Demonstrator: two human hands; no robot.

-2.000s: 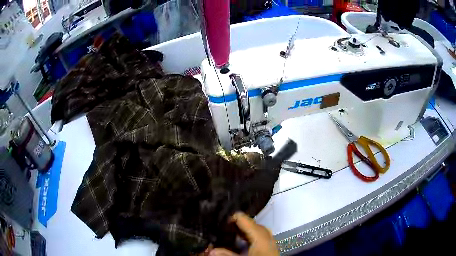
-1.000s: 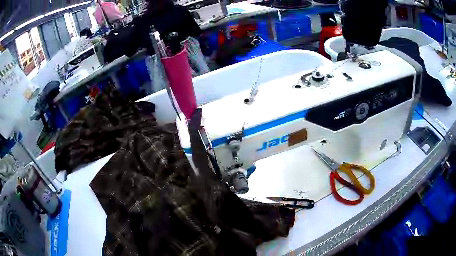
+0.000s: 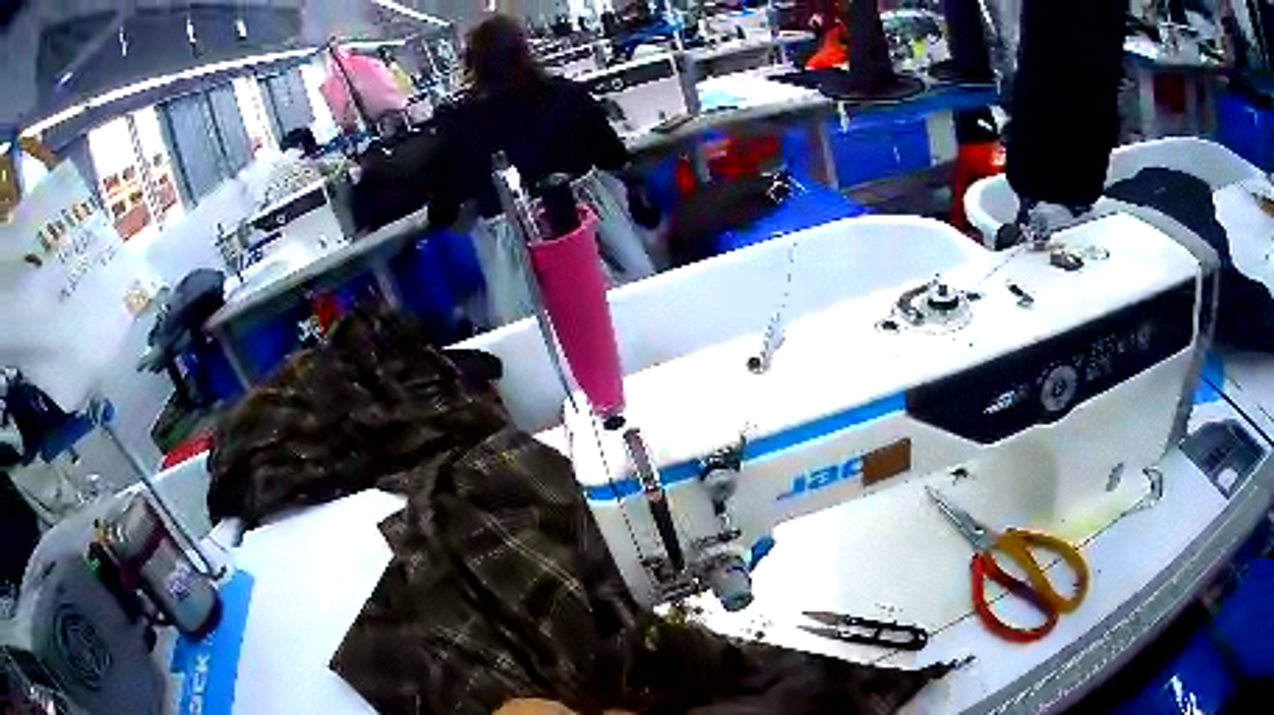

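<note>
The dark plaid fabric [image 3: 489,573] lies crumpled left of the sewing machine [image 3: 838,433] and runs past its needle area to a thin point on the right. The presser foot and needle area [image 3: 678,576] is partly covered and blurred. Black thread snips [image 3: 866,630] lie right of the needle area, just above the fabric's point. Scissors [image 3: 1027,573] with red and orange-yellow loops lie farther right. Only a sliver of skin shows at the bottom edge, over the fabric; which hand it is, and its grip, cannot be told. No other hand part shows.
A pink cone [image 3: 580,314] stands above the machine head's left end. A grey cylindrical fitting [image 3: 175,566] and thin post stand at the table's left. A person [image 3: 538,154] in dark clothes is behind the table, facing away. Blue bins and other machines lie beyond.
The view has tilted up, showing more of the room. The dark strip, earlier near the needle and then raised before the machine head, no longer shows separately. The hand has mostly left the picture.
</note>
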